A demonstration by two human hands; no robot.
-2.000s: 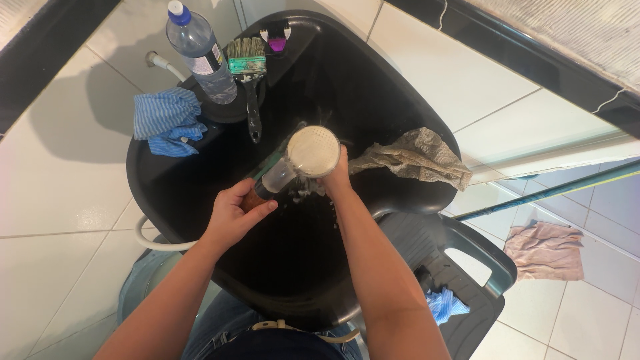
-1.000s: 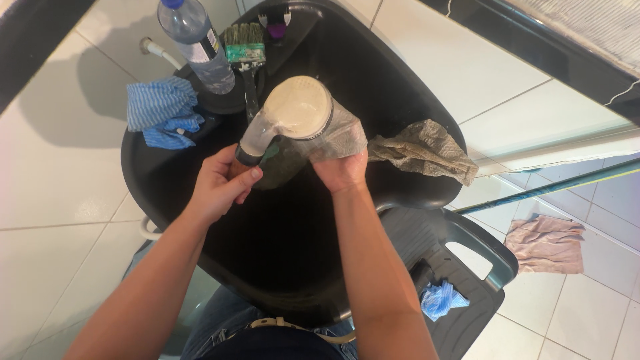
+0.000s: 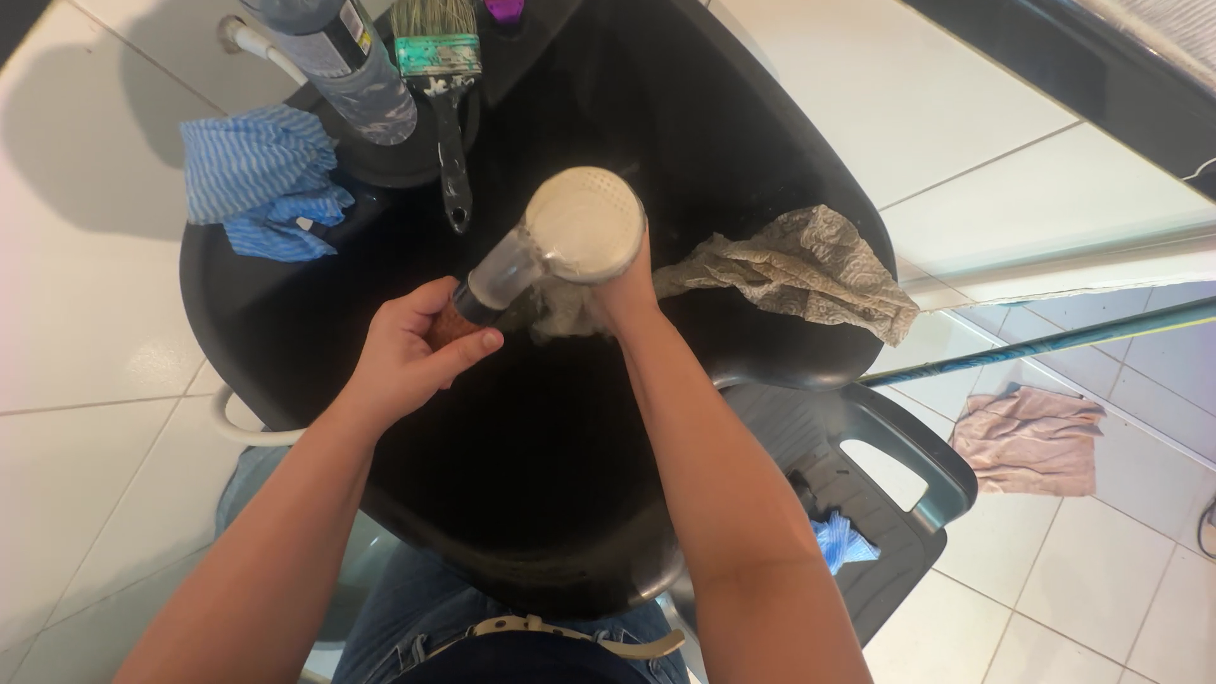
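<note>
My left hand [image 3: 413,356] grips the handle of a shower head [image 3: 585,224] with a clear neck and a pale round perforated face turned up. My right hand [image 3: 629,285] is behind the head, its fingers mostly hidden, so its hold is unclear. Something greyish and wet, perhaps a cloth, shows below the head between the hands. Both hands are over a black basin [image 3: 513,456]. A crumpled grey-brown cloth [image 3: 807,275] lies over the basin's right side. A paintbrush [image 3: 446,104] with a black handle lies at the back left.
A clear plastic bottle [image 3: 356,85] stands at the back left, beside a blue striped cloth [image 3: 266,176] on the rim. At the right are a dark plastic chair [image 3: 883,475] with a blue cloth [image 3: 841,541], a long pole [image 3: 1045,344] and a pink cloth [image 3: 1031,442] on the floor.
The right hand, seen with greyish wet material beside the shower head one second ago, has moved behind the head. The left hand keeps its grip on the handle.
</note>
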